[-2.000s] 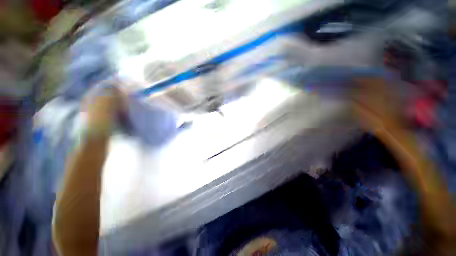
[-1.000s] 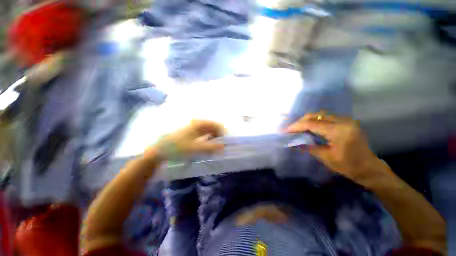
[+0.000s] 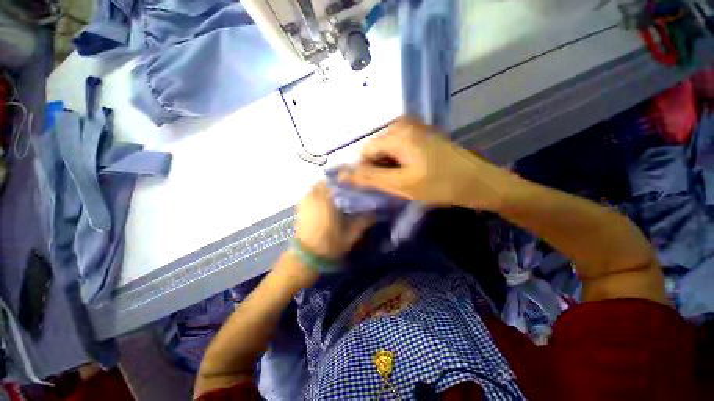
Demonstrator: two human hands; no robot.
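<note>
A small folded blue cloth piece [image 3: 362, 199] is held between both hands in front of the table's front edge. My left hand [image 3: 325, 223], with a green band at the wrist, grips it from the left. My right hand [image 3: 419, 166] is at its upper right side, fingers bent on it; it is blurred. The sewing machine's needle area [image 3: 319, 66] is above and behind the hands, with a dark ribbed knob [image 3: 355, 48] beside it. No cloth shows under the needle.
Blue strips [image 3: 88, 176] lie at the table's left. A gathered sleeve piece [image 3: 207, 74] lies left of the needle. Blue cloth [image 3: 427, 66] hangs over the table right of the machine. A printed ruler [image 3: 211, 262] runs along the front edge. Red and green items [image 3: 665, 35] are at upper right.
The hands were apart over the table edge with cloth between them; they are now close together on a small cloth piece. The view has turned and is sharper.
</note>
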